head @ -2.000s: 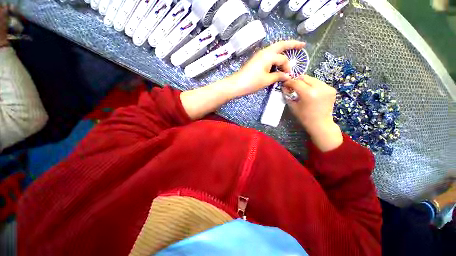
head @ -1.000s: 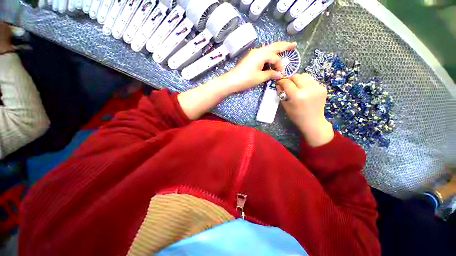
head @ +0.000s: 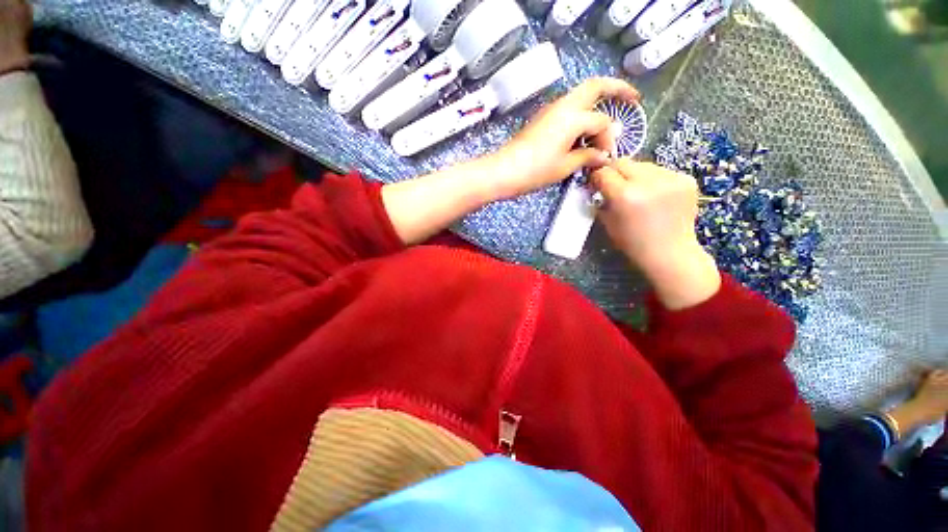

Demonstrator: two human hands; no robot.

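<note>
A white handheld fan point(head: 570, 222) lies in front of me on bubble wrap, its round spoked head up and its flat handle toward me. My left hand point(head: 556, 135) holds the fan head, fingers around its left and upper edge. My right hand point(head: 653, 208) is at the neck, thumb and fingertips pinched together there, touching my left fingertips. A small shiny thing shows under the right fingers; whether it is a part, a tool or a ring I cannot tell. The neck is mostly hidden by the fingers.
A pile of small blue and silver parts point(head: 757, 213) lies right of my right hand. Rows of white fans point(head: 442, 123) lie at the upper left and top. The bench has a pale raised edge point(head: 884, 99). A person's sleeve point(head: 40, 187) is at left, another person's hand point(head: 925, 400) at right.
The view has shifted slightly. Both hands stay at the fan's neck and head, with small finger movements of the right hand. The other person's hand at right shows more.
</note>
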